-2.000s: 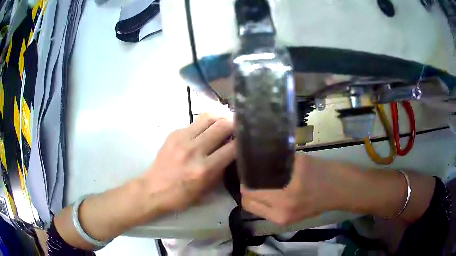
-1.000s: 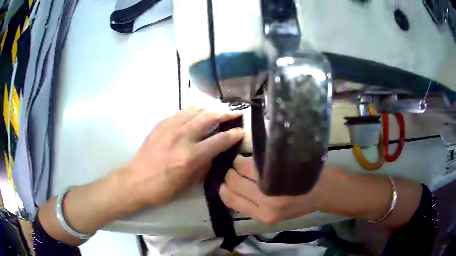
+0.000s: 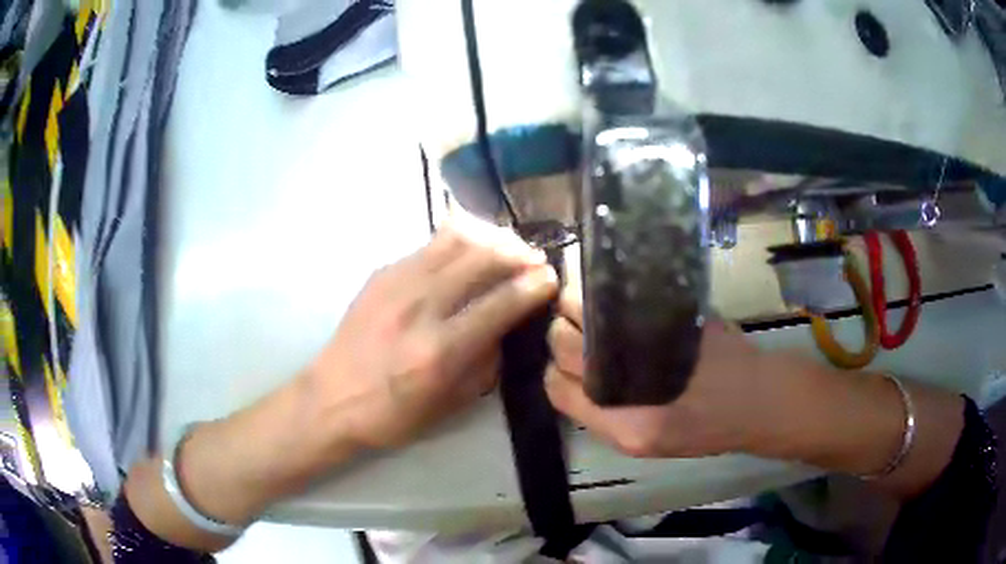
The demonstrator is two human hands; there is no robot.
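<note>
A black strip point(image 3: 535, 430) runs from under the sewing machine head point(image 3: 750, 66) down over the table's front edge. My left hand point(image 3: 425, 331) lies beside the needle area, its thumb and forefinger on the strip's upper part. My right hand point(image 3: 662, 397) is just right of the strip, fingertips at its edge; the thick shiny dark loop point(image 3: 645, 264) hides part of it. The presser foot point(image 3: 548, 234) shows only in part under the head. No grey piece can be made out under my fingers.
Long grey cut pieces point(image 3: 121, 231) lie at the left on a yellow-and-black striped surface point(image 3: 44, 253). A grey piece with black edge point(image 3: 342, 50) lies behind, left of the head. Scissors with orange and red handle loops point(image 3: 896, 289) lie at the right.
The black strip, bent and partly under my fingers before, now runs straighter down from the needle area. My right hand has moved up closer to the needle. The camera view has shifted slightly.
</note>
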